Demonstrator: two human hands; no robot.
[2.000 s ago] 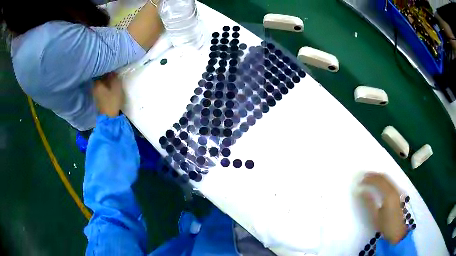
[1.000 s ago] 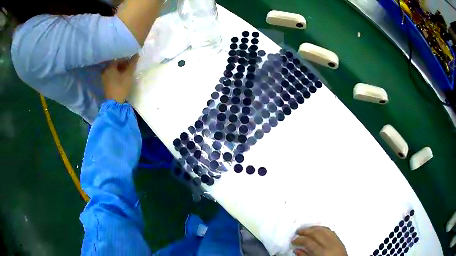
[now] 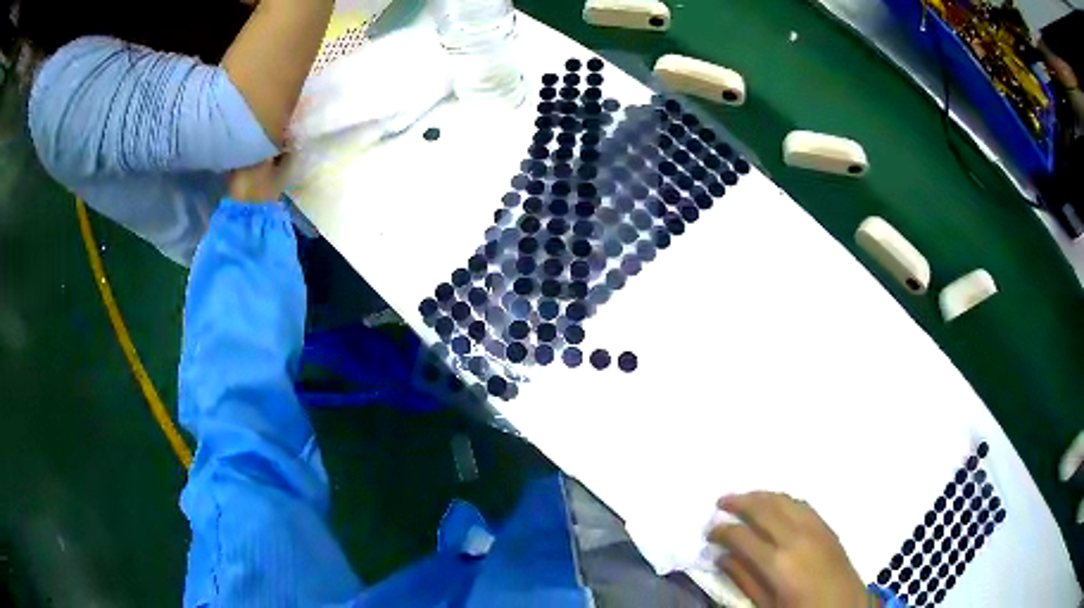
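Note:
My right hand (image 3: 791, 556) is low on the white-covered bench (image 3: 773, 368), near its front edge. Its fingers are bent over a crumpled white piece (image 3: 713, 552), thin like paper or cloth. My left arm reaches up the left side; my left hand (image 3: 254, 182) is partly hidden by the neighbour's arm, so its fingers and anything in them cannot be seen. Overlapping sheets of black discs (image 3: 553, 244) lie across the bench. A smaller disc sheet (image 3: 947, 534) lies at the lower right. A single black disc (image 3: 432, 134) lies apart.
Cream-white housings (image 3: 825, 152) sit on the green conveyor belt (image 3: 820, 89) beyond the bench. A blue bin (image 3: 1042, 145) holds gold and brown parts. A clear bottle (image 3: 476, 24) stands at the upper left, near a neighbour in a light-blue sleeve (image 3: 143, 107).
My right hand has moved from the right, beside the small disc sheet, down-left to the bench's front edge with the white piece. My left hand has become more hidden. The view has shifted slightly.

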